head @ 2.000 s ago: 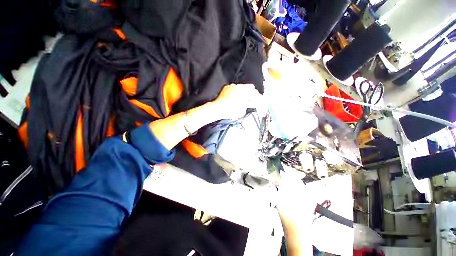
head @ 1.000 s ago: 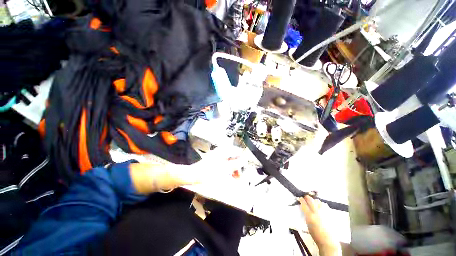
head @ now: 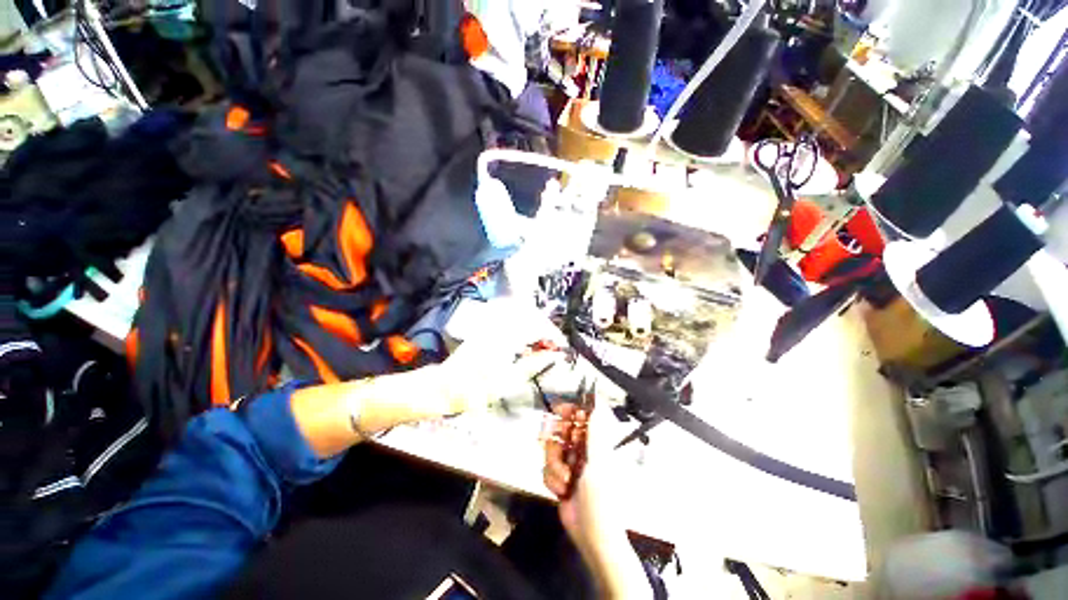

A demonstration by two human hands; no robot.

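Note:
A long black strip runs from the needle area of the oily overlock-type machine across the white table to its right side. My left hand is in front of the machine, washed out by glare; a small red and dark item shows at its fingertips. My right hand is just nearer to me, fingers bent, close to the left fingertips and off the strip. Small dark pointed bits lie between the hands. What either hand grips cannot be made out. Dark garment pieces with orange panels are heaped left of the machine.
A white-necked lamp stands over the machine's left side. Black thread cones stand behind and on the right. Large black shears and a red item are behind the machine. Striped dark garments lie at far left.
My right hand has let go of the black strip and moved left, close to my left hand. The strip now lies in a smooth curve to the right. The view has shifted slightly.

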